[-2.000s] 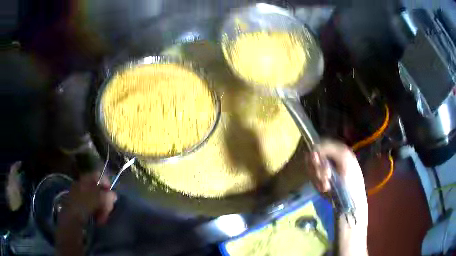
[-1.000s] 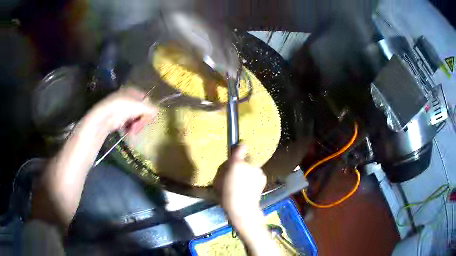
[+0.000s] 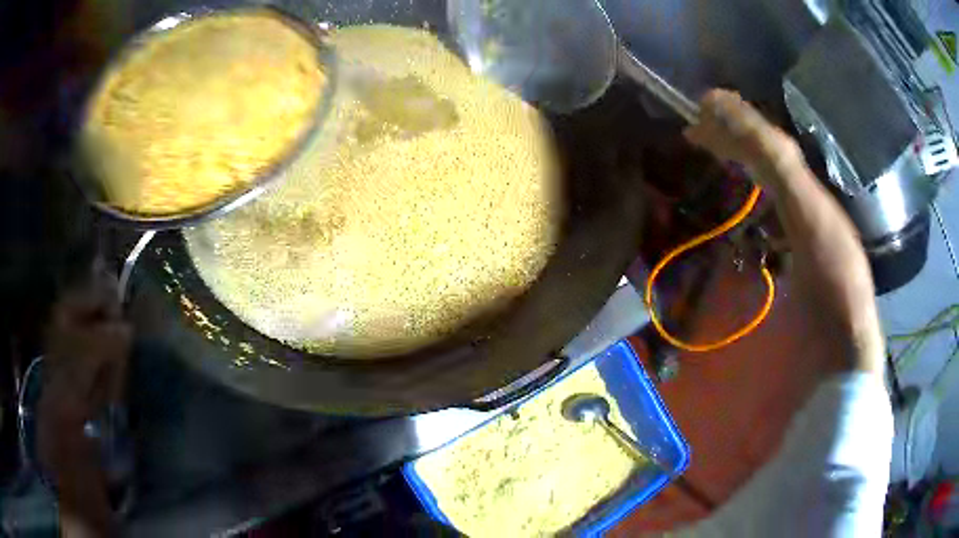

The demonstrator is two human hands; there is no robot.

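Observation:
My left hand [image 3: 89, 326] is dark and blurred at the left, closed at the wire handle of the wide strainer [image 3: 82, 126]. That strainer is heaped with golden fried crumbs [image 3: 210, 105] and is held over the left side of the wok. My right hand [image 3: 731, 124] grips the metal handle of the spider strainer [image 3: 536, 47], whose round mesh is over the wok's back right edge and looks empty. The large black wok [image 3: 589, 242] holds yellow, foamy frying oil [image 3: 421, 221] with fine bubbles. Specks stick to its left rim.
A blue tray [image 3: 657, 420] of pale minced garlic [image 3: 505, 462] sits by the wok's front edge, with a serving spoon [image 3: 589, 408] in it. An orange hose [image 3: 684, 342] loops at the right above a reddish floor [image 3: 726, 410]. Steel equipment [image 3: 852, 105] stands at the far right.
The crumb-filled strainer has moved left from over the wok's middle. The spider strainer has moved away from it to the back right, with my right hand. My left hand has moved left.

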